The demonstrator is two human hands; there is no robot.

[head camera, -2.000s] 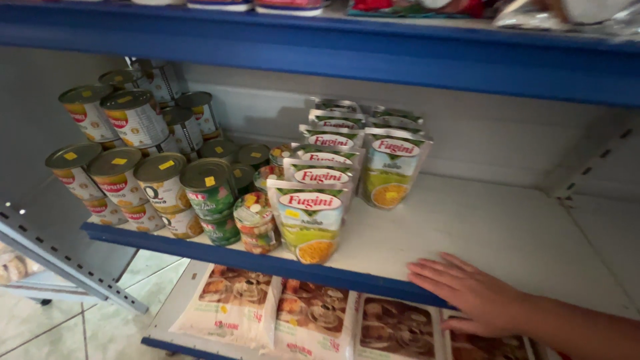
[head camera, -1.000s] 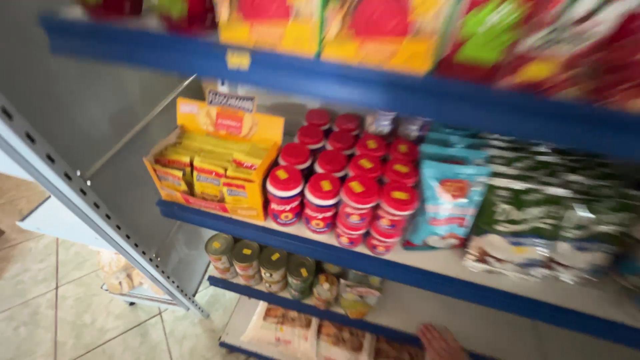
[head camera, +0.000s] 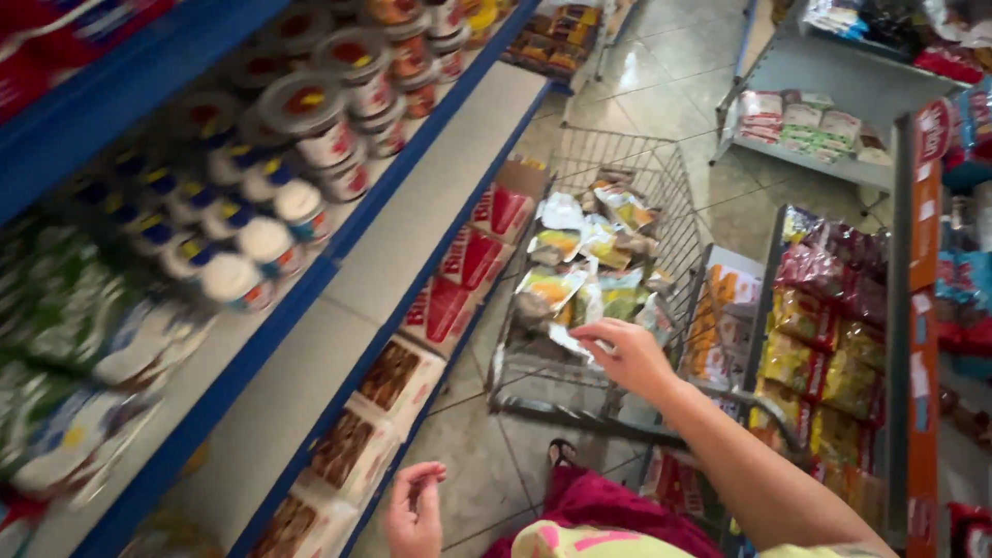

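Observation:
My right hand (head camera: 628,356) is over the near end of a wire shopping cart (head camera: 678,178), its fingertips beside the white edge of a pouch. Whether it grips that pouch I cannot tell. Several food pouches (head camera: 612,244) lie loosely heaped in the cart. Low down near the shelves, my left hand (head camera: 415,508) is raised with its fingers loosely curled, the thumb apart and nothing seen in it. The cart's dark handle (head camera: 581,415) lies below my right hand, nearest my body.
Blue-edged shelves (head camera: 341,267) run along the left, holding lidded tubs (head camera: 310,116) and white bottles (head camera: 267,240). Red and white boxes (head camera: 442,310) stand on the lowest shelf. Close by the cart's right side, a rack holds yellow packets (head camera: 798,318). The tiled floor (head camera: 473,457) shows between.
The view has swung from the shelves to the aisle and cart. My right hand, at the lower shelf edge before, is now over the cart. My left hand has come into view.

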